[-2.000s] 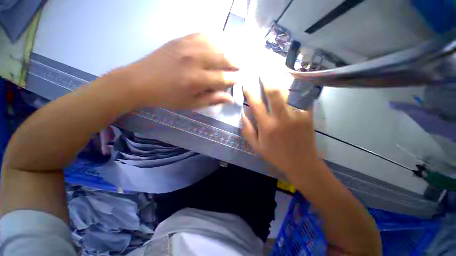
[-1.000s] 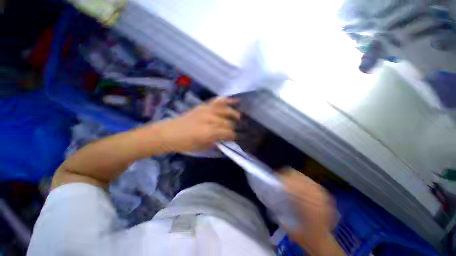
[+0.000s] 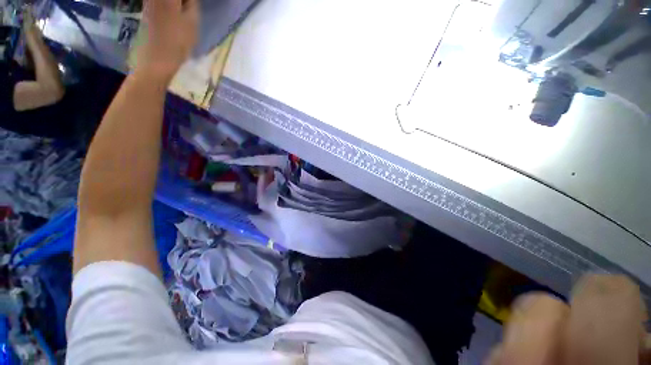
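Observation:
My left hand [image 3: 168,36] reaches to the upper left, over the yellowed board, beside grey-blue cloth pieces [image 3: 220,23]. Its fingers are cut off by the top edge, so its grip cannot be told. My right hand [image 3: 571,324] is blurred and cut off at the lower right, in front of the table edge; whether it holds anything cannot be told. A stack of curved grey-blue cut pieces [image 3: 342,224] hangs by the lap, below the ruled table edge [image 3: 385,167].
The white machine head [image 3: 628,43] is at upper right, with a dark grey cylindrical part [image 3: 553,98] near the needle area. The yellowed board [image 3: 193,80] lies at the left table end. Crumpled grey pieces [image 3: 228,278] lie below left. Another person's arm [image 3: 44,64] shows far left.
My left hand has moved from near the lap to the cloth at upper left. My right hand has moved right and down. The folded cloth earlier between them is not visible there now.

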